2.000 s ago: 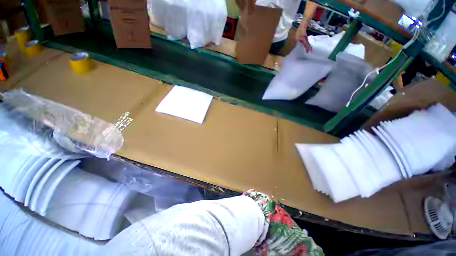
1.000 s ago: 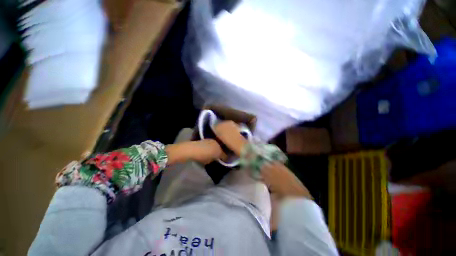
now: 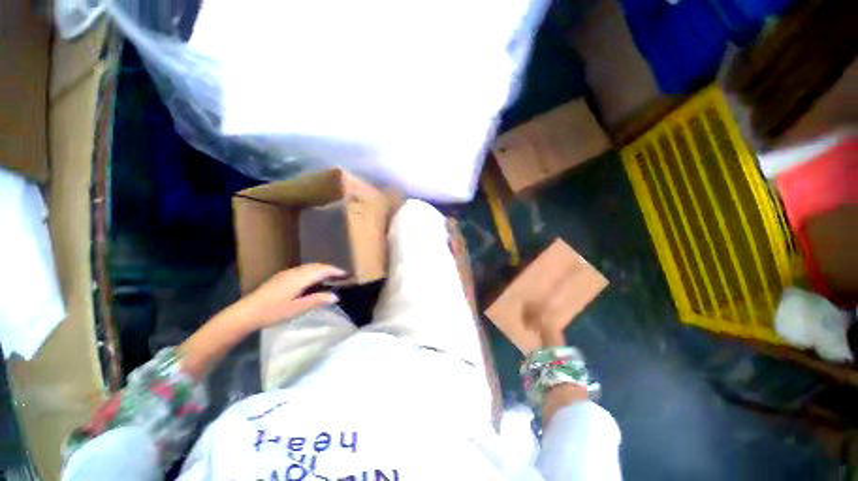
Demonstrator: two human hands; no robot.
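Observation:
A small open brown carton (image 3: 367, 230) stands between my knees, its opening facing up and a greyish surface showing inside. My left hand (image 3: 293, 289) is at its near edge with fingers stretched and apart, gripping nothing. My right hand (image 3: 544, 327) is out to the right, over the near edge of another small brown carton (image 3: 567, 282). My right fingers are blurred against that carton, so a grip cannot be made out.
A large clear bag of white foam (image 3: 348, 85) lies beyond my knees. The cardboard-covered bench (image 3: 71, 216) runs along the left. A brown box (image 3: 553, 146), a slatted yellow crate (image 3: 701, 216) and a blue crate (image 3: 673, 42) are at the right.
The view has turned to the right. My hands have come apart from the carton with the white strip; my right hand has moved right to another carton. The white strip no longer shows.

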